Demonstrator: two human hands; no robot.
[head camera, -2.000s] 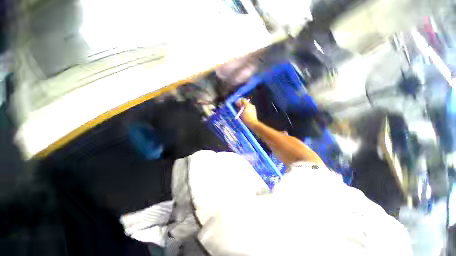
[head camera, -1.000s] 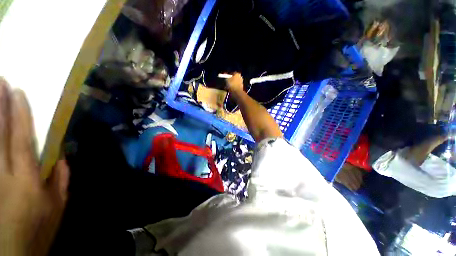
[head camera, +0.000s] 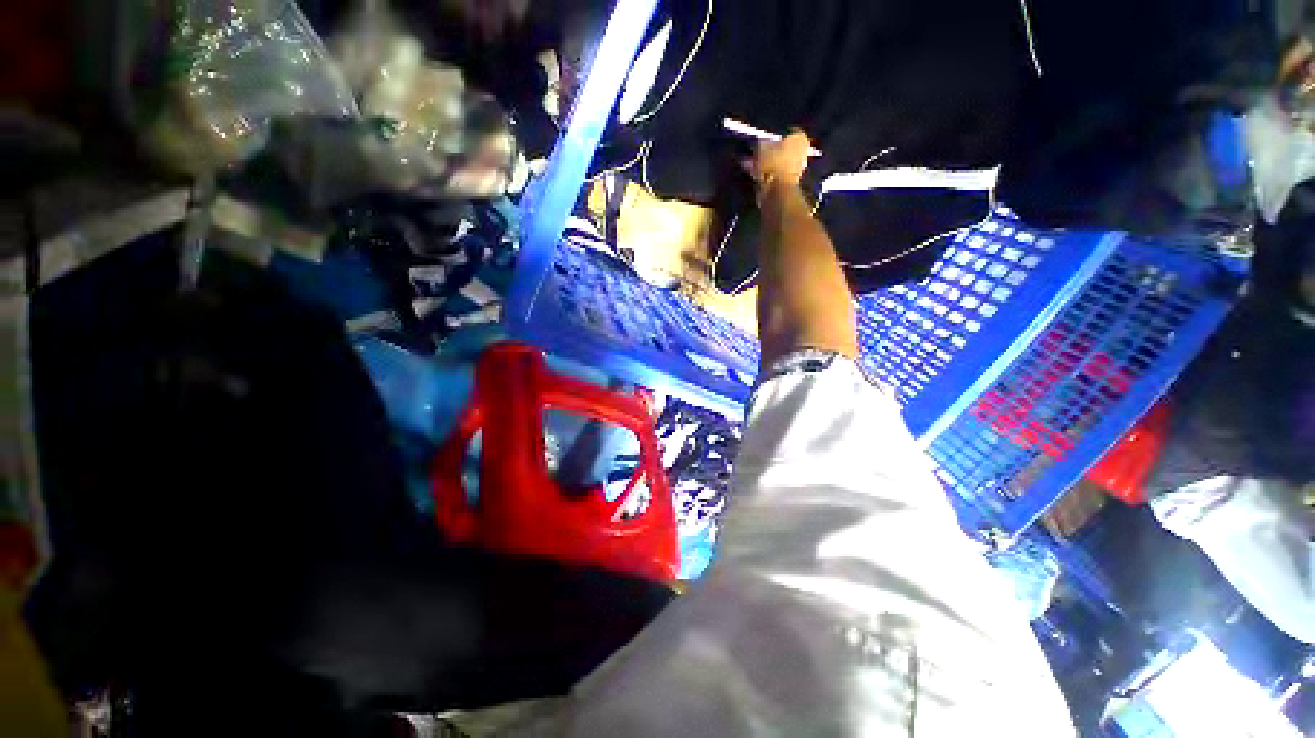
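Observation:
My right hand (head camera: 783, 156) reaches out in a white sleeve over the blue crate (head camera: 555, 188). It holds a slim white rod (head camera: 753, 131), and its fingers are at the black fabric pieces (head camera: 894, 87) in the crate. Whether the fingers also grip the fabric cannot be told. A white strip (head camera: 916, 180) and thin pale threads lie on the black fabric. My left hand is not in view.
A red plastic stool (head camera: 577, 534) stands in front of the crate. A second blue mesh crate (head camera: 1110, 353) is at the right. Fabric scraps (head camera: 702, 461) lie below. Clear plastic bags (head camera: 267, 72) are at the upper left. Another person's white sleeve (head camera: 1247, 541) shows at the right.
The view has turned down toward the crate, and the white table edge has left the picture. My left hand, seen one second ago, is gone. My right hand is still over the crate with the rod.

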